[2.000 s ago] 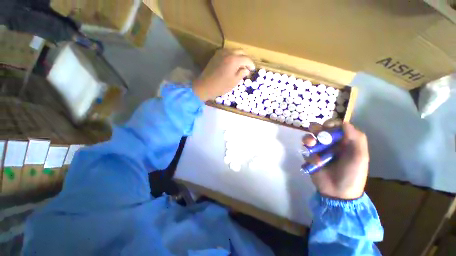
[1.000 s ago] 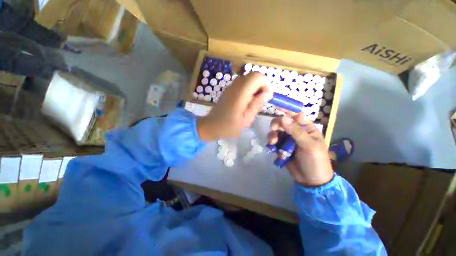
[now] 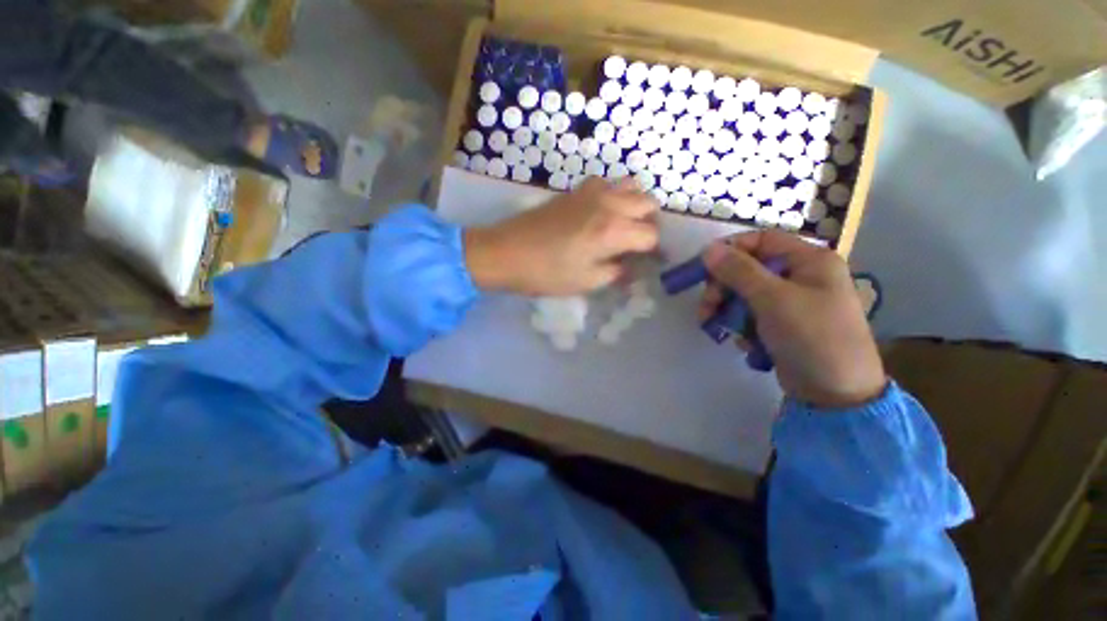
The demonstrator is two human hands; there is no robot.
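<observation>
My right hand (image 3: pixel 801 318) is closed around several dark blue capacitors (image 3: pixel 687 274) at the right of the white board (image 3: pixel 510 364). One points out to the left between thumb and fingers. My left hand (image 3: pixel 580 240) is over the board's far part, fingers bent and blurred; whether it holds anything cannot be told. Loose white discs (image 3: pixel 561 323) lie on the board just below it. Beyond the board, upright packed capacitors (image 3: pixel 704 134) with white round ends fill the open carton (image 3: pixel 864 158). A far left patch (image 3: pixel 520 66) is dark blue without white ends.
A large carton flap printed "AISHI" (image 3: pixel 947 85) stands behind. Cartons with white labels (image 3: pixel 68 370) are at the left. A clear plastic bag (image 3: pixel 1074 119) is at the right. Another person's foot (image 3: pixel 291 143) shows at the upper left, and brown cartons (image 3: pixel 971 425) at the lower right.
My left hand has left the capacitor that I held up over the carton and moved down toward the discs. My right hand has moved right, still holding capacitors. The view has shifted.
</observation>
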